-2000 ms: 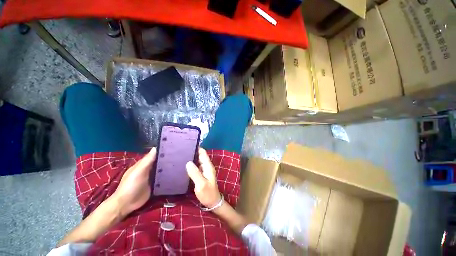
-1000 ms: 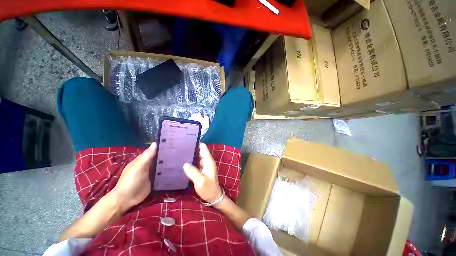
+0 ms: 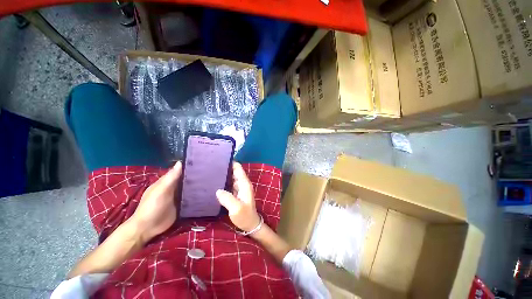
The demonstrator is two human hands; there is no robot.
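A smartphone with a lit pinkish screen lies upright in my hands above my lap. The text on it is too small to read. My left hand holds its left edge, with the fingers hidden behind it. My right hand is at its right edge, with the thumb over the lower right of the screen. A carton of clear plastic-wrapped goods stands between my knees. A flat black box or lid lies tilted on the goods.
A red-covered table crosses the top. Large sealed cartons are stacked at the right. An open carton with white plastic bags inside stands at the lower right. A dark blue container is at the left edge. A scrap lies on the floor.
The view has tipped slightly down, so the table and the carton between my knees sit higher in the picture. The list on the screen looks different. Both hands stay at the phone.
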